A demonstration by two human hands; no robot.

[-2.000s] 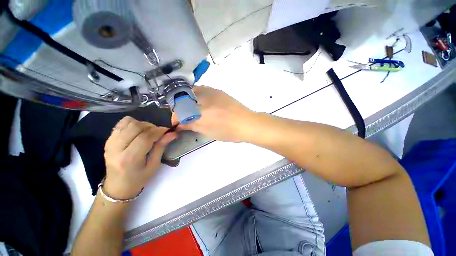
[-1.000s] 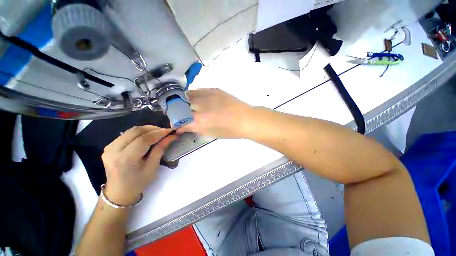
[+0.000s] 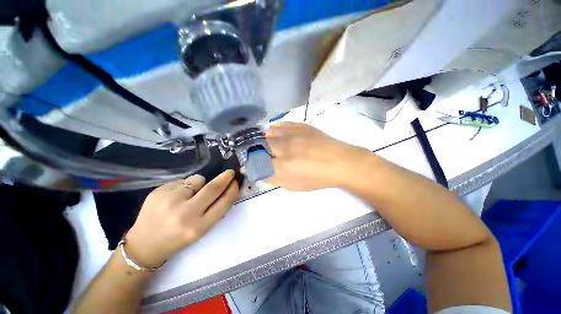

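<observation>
The black cut piece (image 3: 120,208) lies on the machine bed, left of the needle area and partly under the machine head. My left hand (image 3: 187,211) lies on it with fingers stretched toward the grey-blue block (image 3: 259,164) beside the needle. It presses the cloth flat. My right hand (image 3: 307,156) is just right of the block, its fingertips hidden behind it, so I cannot tell what they hold. The needle and presser foot are mostly hidden. The ribbed grey knob (image 3: 226,95) is above on the sewing machine head (image 3: 289,61).
Black cloth piles (image 3: 37,245) lie at the left. Thread snips (image 3: 477,119) and a black strip (image 3: 430,153) are at the right. A small tool tray (image 3: 546,101) is far right. The ruled table edge (image 3: 320,250) runs in front, with a blue crate (image 3: 529,245) below right.
The view has moved closer to the machine head. My left hand has gone from pinching the cloth edge to lying flatter on the cloth. My right hand stays beside the block.
</observation>
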